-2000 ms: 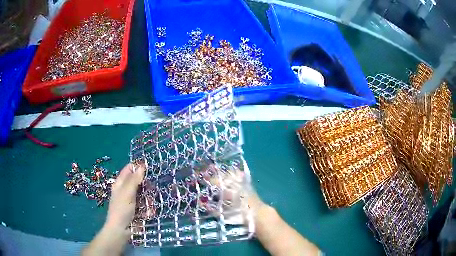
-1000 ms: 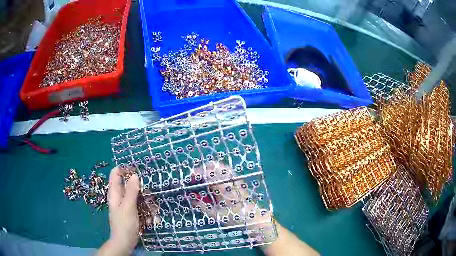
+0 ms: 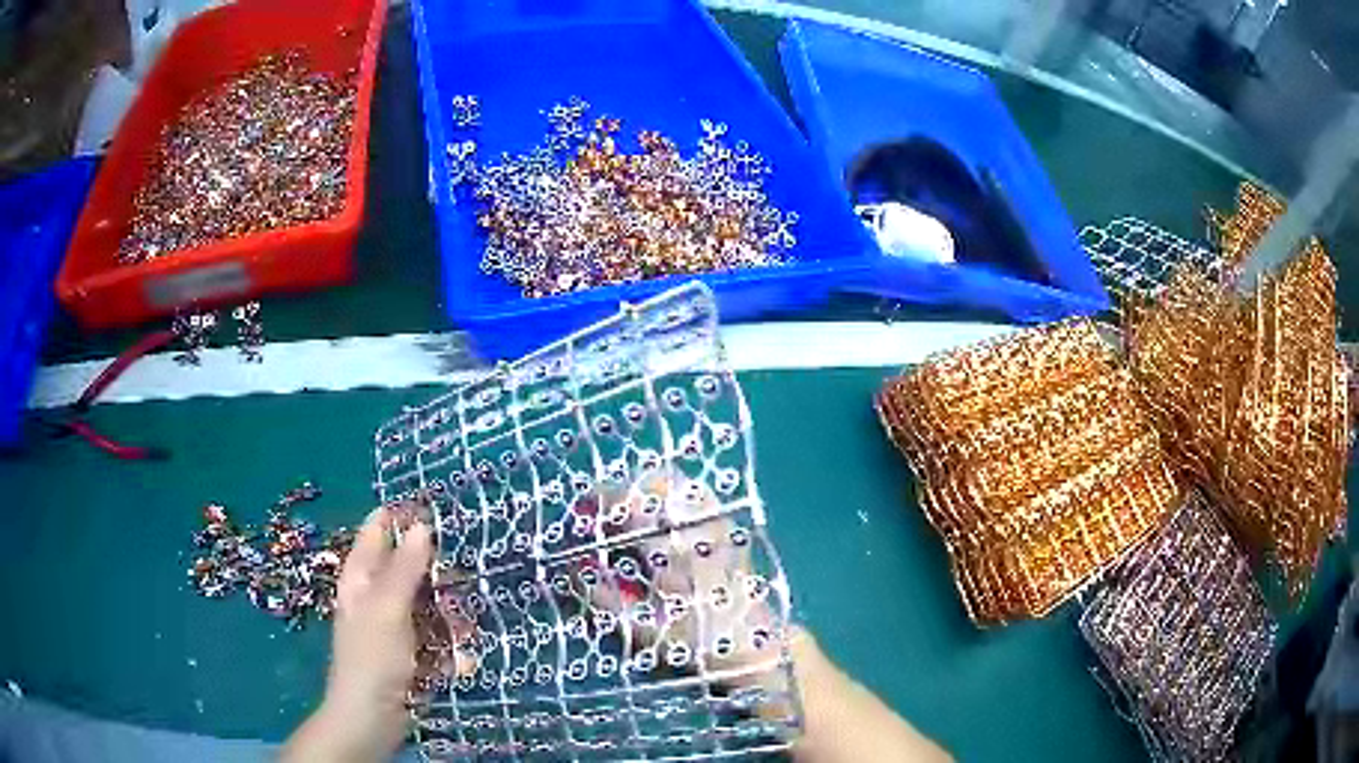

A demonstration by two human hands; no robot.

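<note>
My left hand [image 3: 385, 596] grips the left edge of a silver sprue frame [image 3: 589, 559], thumb on top. The frame is tilted above the green mat, and many small ringed parts sit in its grid. My right hand [image 3: 693, 574] is behind the frame and shows through its openings. Something red shows near its fingers, perhaps a nipper handle; the grid hides most of it, so its grip is unclear. A loose pile of cut parts [image 3: 268, 559] lies on the mat left of my left hand.
Behind are a red bin [image 3: 216, 283] of small parts, a middle blue bin [image 3: 656, 291] of mixed parts and a right blue bin [image 3: 954, 90] with a dark item. Red-handled nippers [image 3: 112, 440] lie left. Gold frames [image 3: 1028, 470] and silver frames [image 3: 1185, 634] are stacked right.
The silver frame has swung from a blurred, steeper pose to a flatter one, then shifted slightly right and turned a little. Both hands moved with it. The stacks and bins look the same.
</note>
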